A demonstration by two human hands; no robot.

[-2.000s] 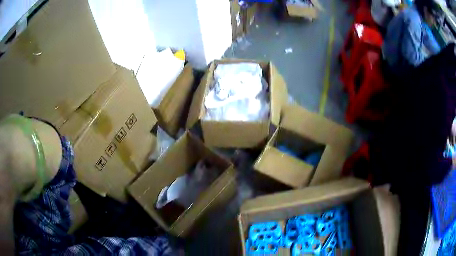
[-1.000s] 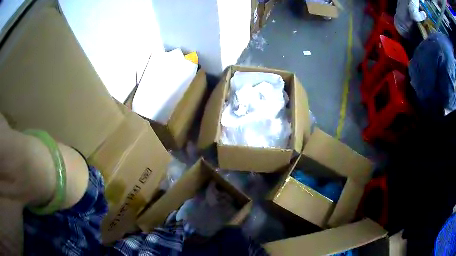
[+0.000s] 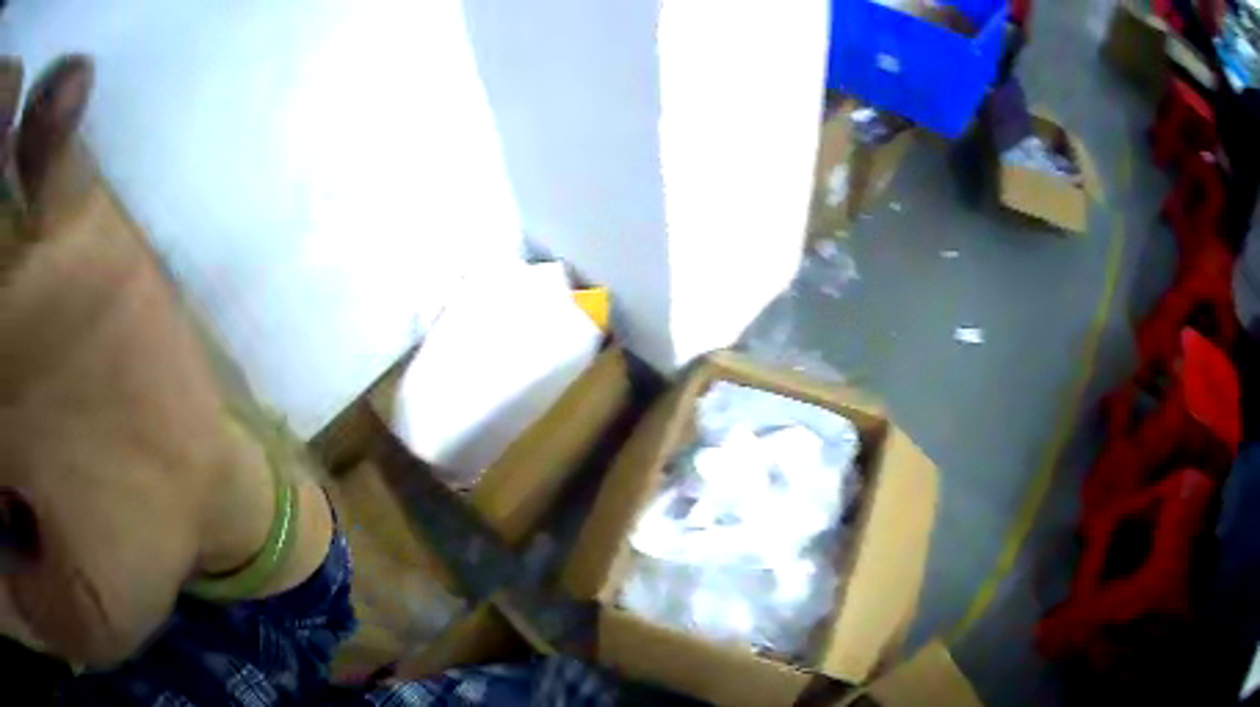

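My left hand [image 3: 118,442] is large and blurred at the left edge, with a green bangle [image 3: 270,546] at the wrist and a dark plaid sleeve below. The picture's edge cuts it off, and whether it holds anything cannot be told. My right hand is not in view. Nearest in front, an open brown carton [image 3: 705,656] on the floor holds crumpled white or clear bags [image 3: 753,511]. Left of it, another carton [image 3: 553,449] holds a large white sheet or bag [image 3: 491,373] and a small yellow item [image 3: 594,307].
A white wall or pillar [image 3: 587,152] stands behind the cartons. A blue crate [image 3: 916,62] and a small open carton [image 3: 1043,194] are at the back. Red stools [image 3: 1133,580] line the right side beside a yellow floor line [image 3: 1057,483]. Carton flaps show at the bottom edge.
The view has swung so the cartons and stools sit lower and further right. The carton of blue shells has left the picture, and the blue crate has come in. More of my left hand shows.
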